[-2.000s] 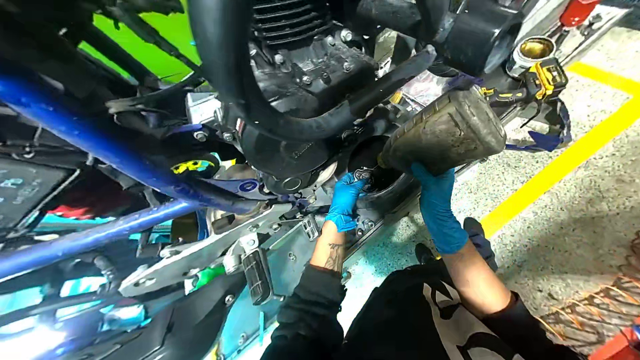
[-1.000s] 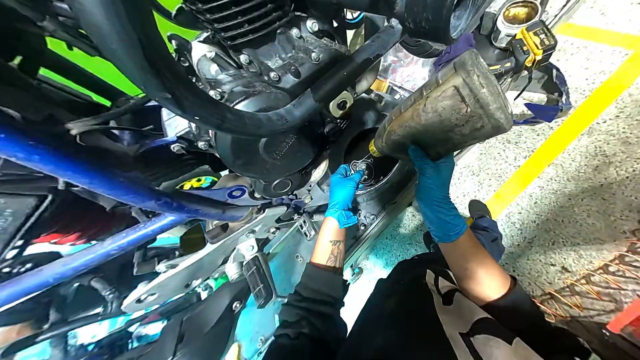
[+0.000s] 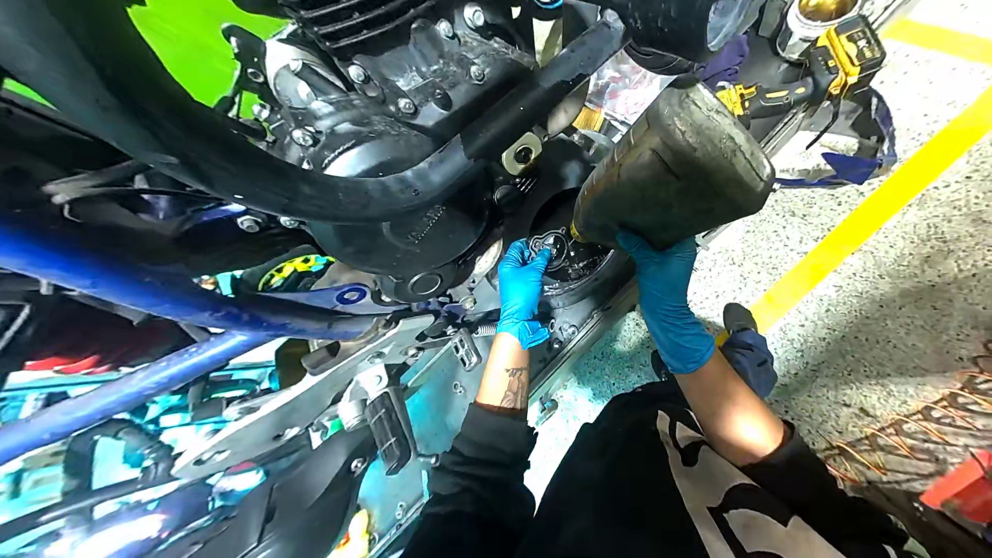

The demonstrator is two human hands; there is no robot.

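My left hand (image 3: pixel 521 291), in a blue glove, grips a small round metal part (image 3: pixel 549 249) over a black round pan (image 3: pixel 601 283) beneath the motorcycle engine (image 3: pixel 403 178). In my right hand (image 3: pixel 666 298), also gloved in blue, is a dirty, dark plastic bottle (image 3: pixel 674 167), tilted with its yellowish nozzle (image 3: pixel 575 232) down beside the metal part. My fingers support the bottle from below. Wet, shiny residue lies in the pan. Whether liquid leaves the nozzle cannot be told.
A black tube (image 3: pixel 372 194) crosses in front of the engine, with a blue frame tube (image 3: pixel 155 287) at left. A yellow and black cordless power tool (image 3: pixel 833 66) lies near an open metal can (image 3: pixel 825 15) at upper right. A foot peg (image 3: pixel 390 430) sticks out below.
The view has moved closer to the engine and pan. Both hands keep their holds, and the bottle's nozzle stays tilted down beside the metal part.
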